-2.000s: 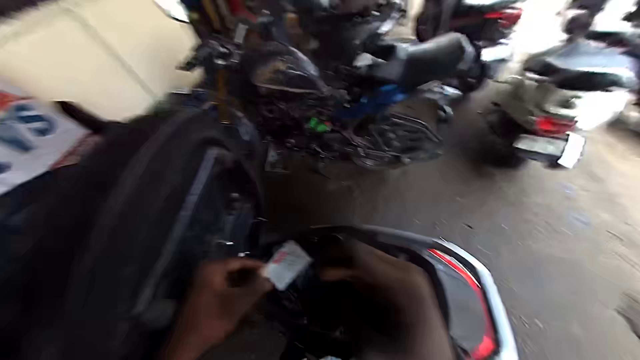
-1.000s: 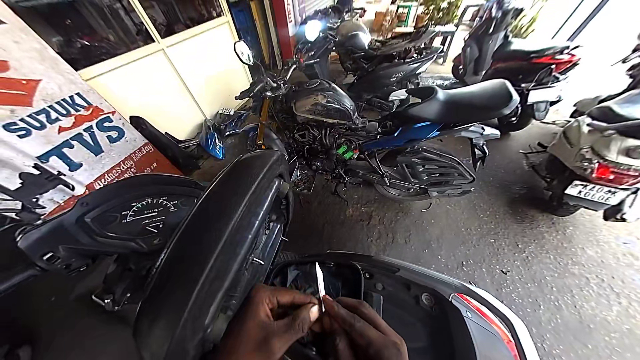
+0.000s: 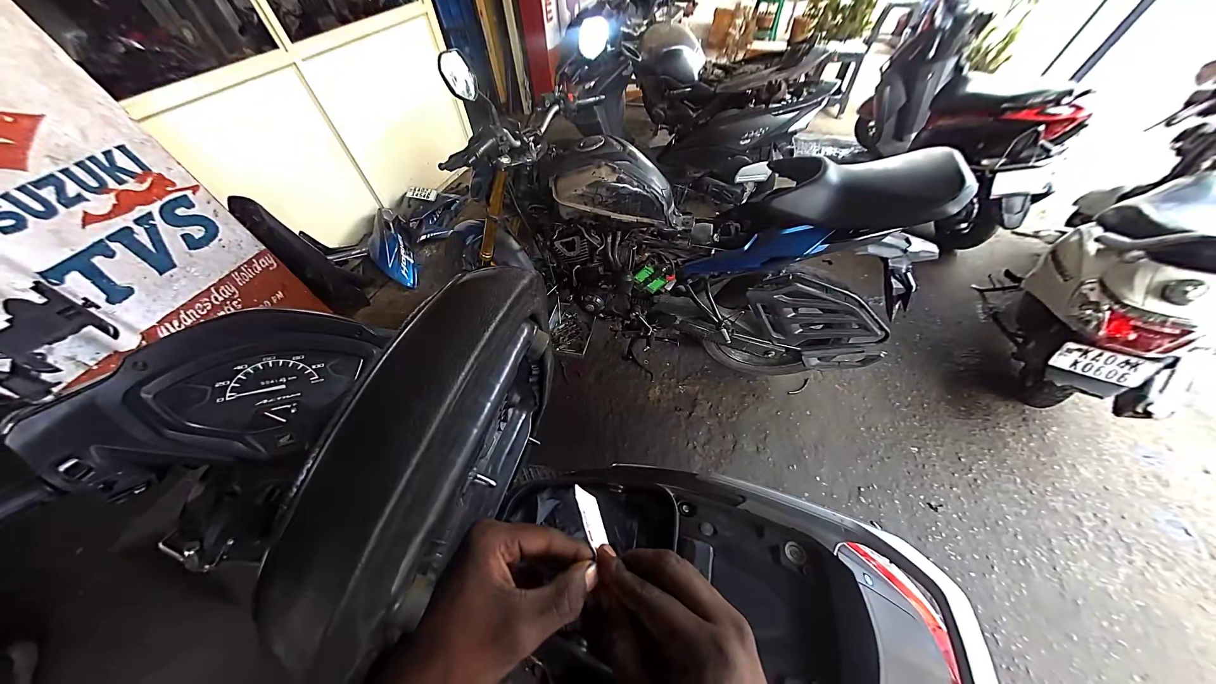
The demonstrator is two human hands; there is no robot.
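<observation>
Between the fingertips of my left hand [image 3: 513, 594] and my right hand [image 3: 670, 613] is a small white packet [image 3: 590, 518] with faint red marks, seen nearly edge-on and pointing up. Both hands pinch its lower end, fingertips close together. They are over the open under-seat storage compartment [image 3: 676, 508] of a scooter, where dark material lies. The scooter's black seat [image 3: 408, 456] is tipped up at the left, close to my left hand. Beyond it is the instrument cluster [image 3: 271, 389]. What lies beneath my hands is hidden.
Ahead stands a partly dismantled motorcycle [image 3: 617, 190] with blue side panels. A pale scooter [image 3: 1130, 275] is at the right, with more two-wheelers behind. A painted signboard [image 3: 104, 180] leans at the left by a cream wall [image 3: 370, 123]. The scooter's tail light [image 3: 902, 589] is right of my hands.
Two seconds ago the packet showed its broad face beside my left hand, with my right hand farther off; both hands now meet on it. The view has steadied and shifted.
</observation>
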